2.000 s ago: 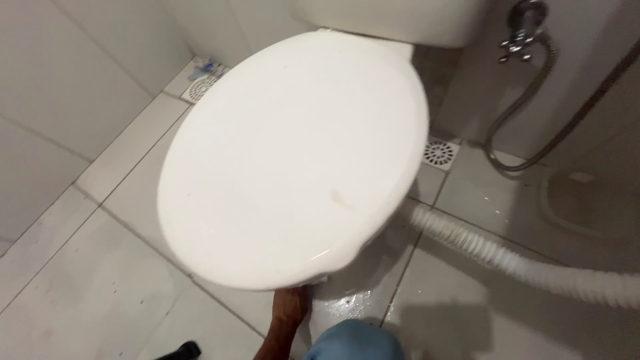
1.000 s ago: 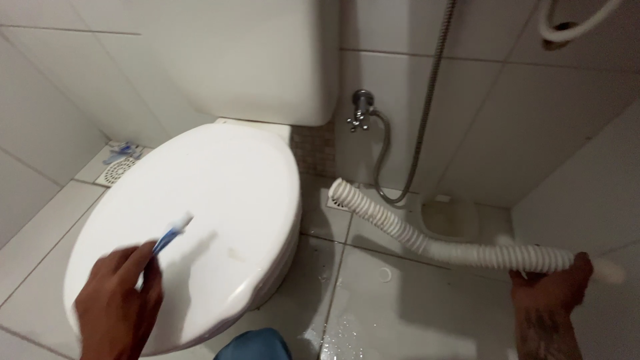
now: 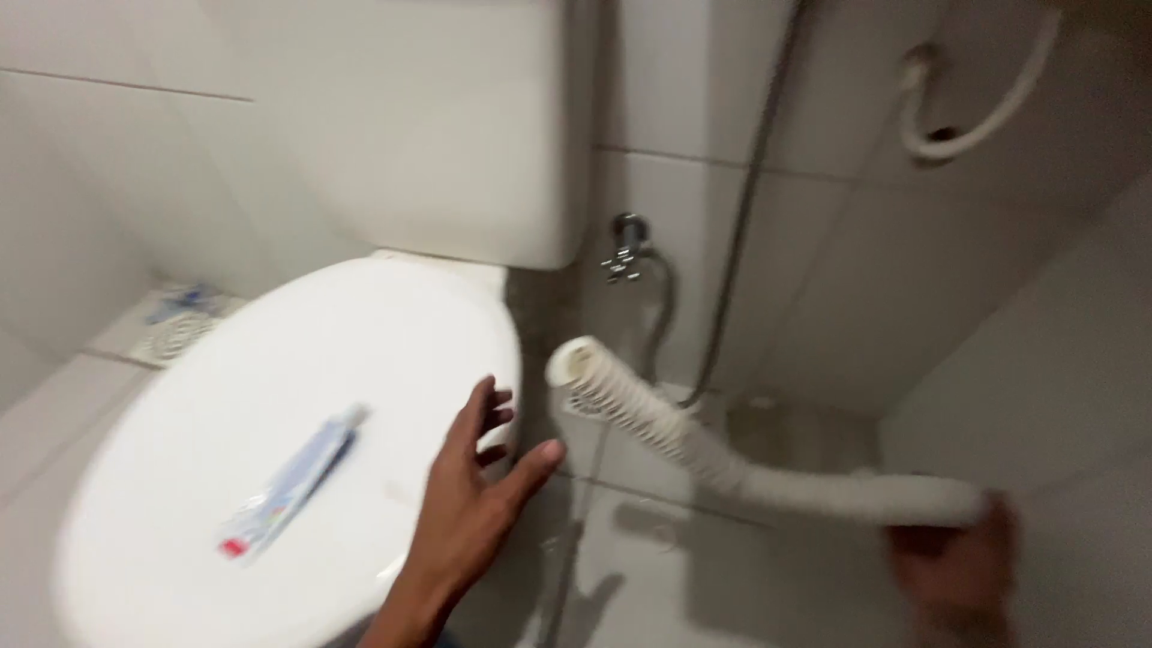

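My left hand point(image 3: 477, 499) is over the right edge of the toilet lid point(image 3: 360, 333), fingers spread and holding nothing. A blue and white tube with a red end point(image 3: 292, 481) lies on the closed lid, left of that hand. At the lower right my right hand point(image 3: 958, 549), blurred, grips one end of a white corrugated hose point(image 3: 783, 490). The hose's other, open end is raised toward the upper left, to the right of my left hand and apart from it.
The toilet cistern point(image 3: 450, 135) stands behind the lid. A metal valve point(image 3: 627, 247) with a flexible hose is on the tiled wall. A white pipe point(image 3: 981, 135) curves at the upper right. Floor drains point(image 3: 180, 333) and a blue object point(image 3: 184, 301) lie in the corners.
The hose lay behind the toilet lid's right side two seconds ago; it is now held up in my right hand. My left hand has let go of the tube onto the lid and moved right.
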